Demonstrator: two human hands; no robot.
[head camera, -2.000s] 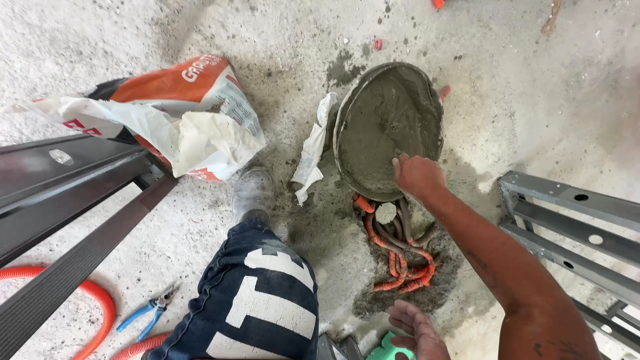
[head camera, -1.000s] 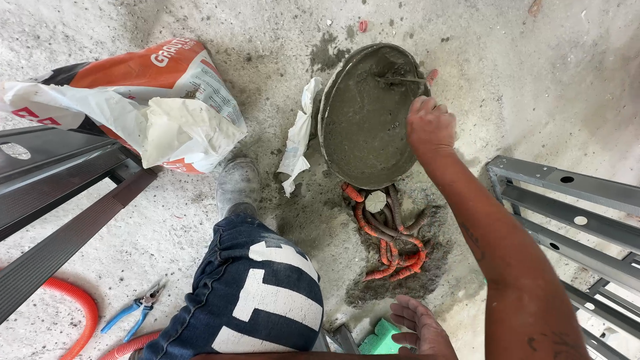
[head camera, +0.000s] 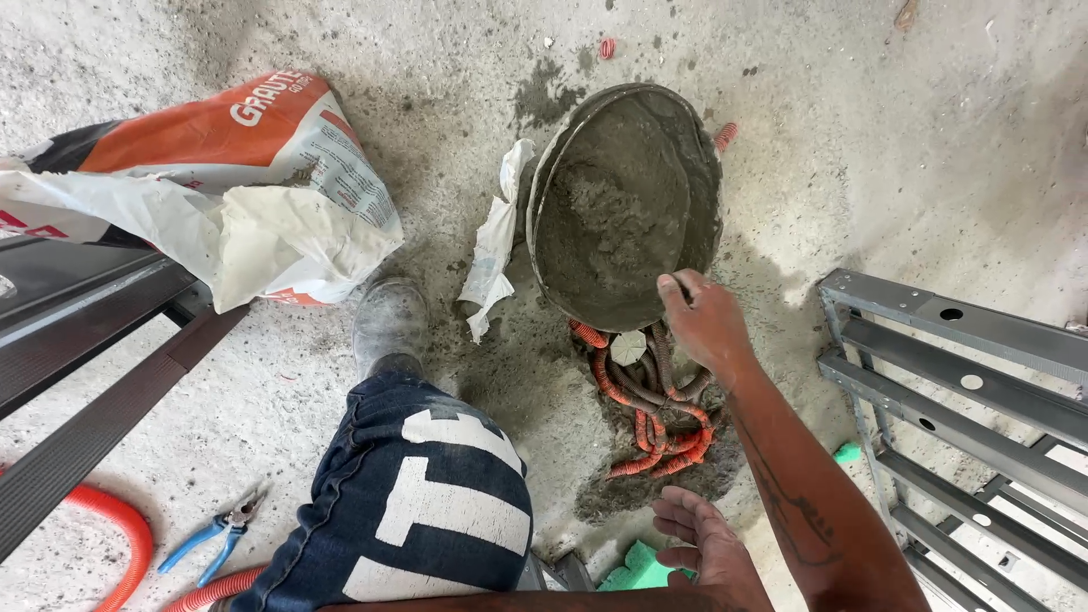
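A round tub (head camera: 629, 204) of wet grey mortar stands on the concrete floor, its surface churned in the middle. At its near right rim is my right hand (head camera: 701, 323), fingers curled; whether a tool is in them cannot be made out. My left hand (head camera: 701, 540) is low in the view, palm partly turned up and fingers apart, holding nothing. Between the hands, orange and mud-coated corrugated conduits (head camera: 654, 399) come out of a rough, damp patch of floor, beside a pale round cap (head camera: 628, 348).
An opened grout bag (head camera: 204, 136) lies at left above dark metal ladder rails (head camera: 110, 408). Torn paper (head camera: 495, 246) lies beside the tub. Blue-handled pliers (head camera: 218, 534) and orange conduit (head camera: 127, 527) are lower left. Metal framing (head camera: 952, 314) stands right; green foam (head camera: 637, 569) is below.
My right hand has moved from the tub's right side to its near rim. The tool visible in the mortar earlier no longer shows, and the mortar looks more churned. My left hand stays low, fingers apart.
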